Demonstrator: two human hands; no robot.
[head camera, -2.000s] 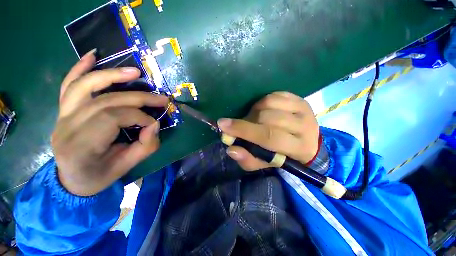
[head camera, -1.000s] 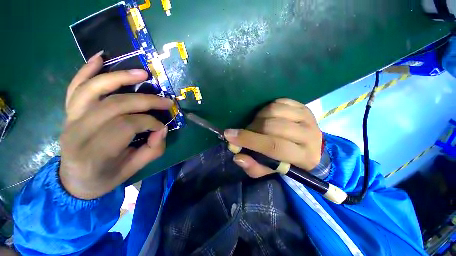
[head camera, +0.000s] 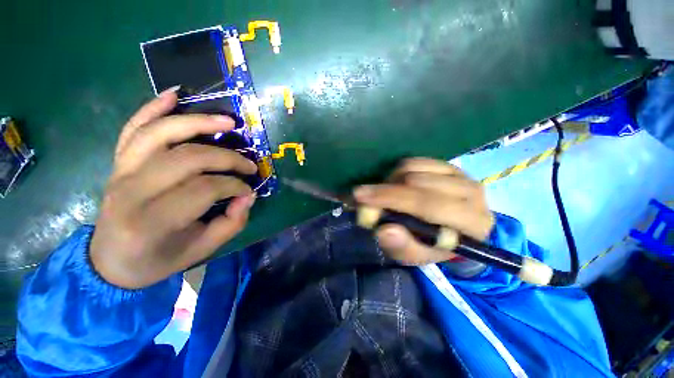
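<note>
My left hand (head camera: 174, 188) lies over a row of dark display screens (head camera: 186, 65) with white borders, its fingertips on the lower screens. A blue PCB panel (head camera: 246, 107) runs along the screens' right ends. Yellow hooked flex cable tabs (head camera: 299, 151) stick out from its far edge. A thin solder wire (head camera: 262, 179) shows near my left index finger and thumb. My right hand (head camera: 432, 210) holds a soldering iron (head camera: 414, 227), slightly blurred. Its tip is just right of the panel's lower end, with a small gap. My left palm hides part of the screens.
The work lies on a worn green bench mat (head camera: 384, 125). A loose LCD module (head camera: 13, 155) lies at the far left. A white tub with black bands (head camera: 650, 29) is at the upper right. The iron's black cord (head camera: 565, 199) hangs beyond the bench edge, over a pale blue floor (head camera: 591, 173).
The panel and my left hand appear lower and further right in view. The iron's tip has left the board's lower end and moved right and down with my right hand.
</note>
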